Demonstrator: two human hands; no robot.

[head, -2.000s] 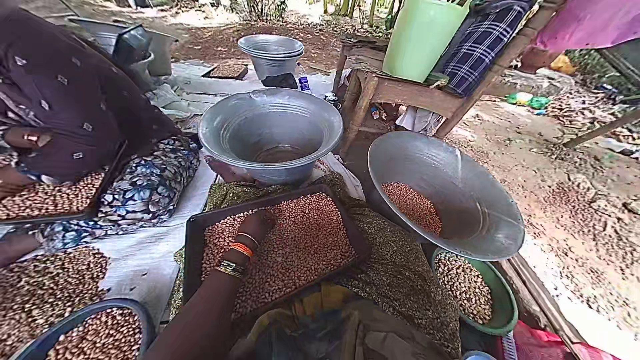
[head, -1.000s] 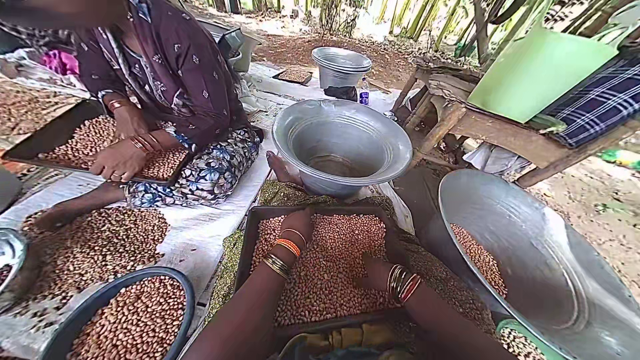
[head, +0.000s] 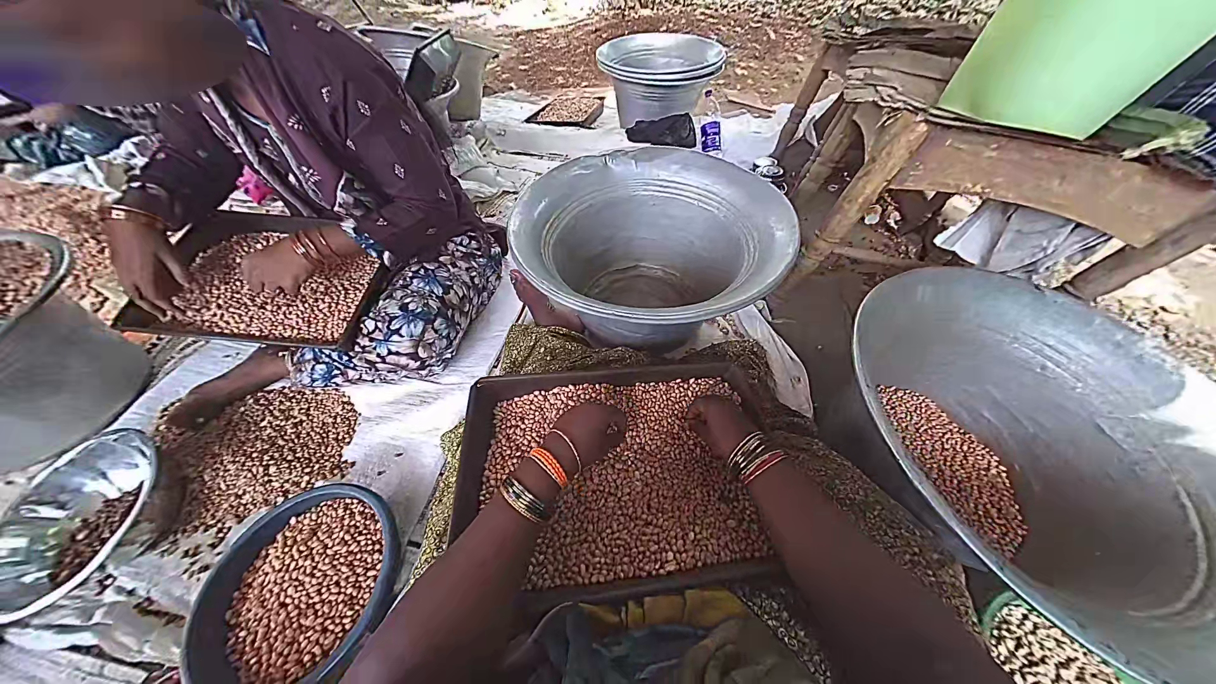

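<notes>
A dark rectangular tray (head: 465, 465) full of reddish-brown shelled nuts, probably peanuts (head: 646, 503), lies across my lap. My left hand (head: 589, 432), with orange and metal bangles at the wrist, rests on the nuts in the upper middle of the tray, its fingers curled. Near the tray's upper right part, my right hand (head: 717, 423) also has curled fingers against the nuts. Whether either hand holds any nuts cannot be seen. Just beyond the tray stands a wide metal basin (head: 655, 237). To the right, a larger tilted metal basin (head: 1073, 408) holds some nuts.
At the left, a seated person (head: 351, 161) has both hands in another nut-filled tray (head: 228, 223). A blue-rimmed tub (head: 385, 532) of nuts is at lower left, beside a nut pile (head: 275, 446). A wooden table (head: 1035, 180) stands at upper right; a green-rimmed container (head: 997, 603) sits at lower right.
Two seconds ago only one of my hands showed, in the tray. My right hand has moved from the tray's right side to its upper part. The view has turned left.
</notes>
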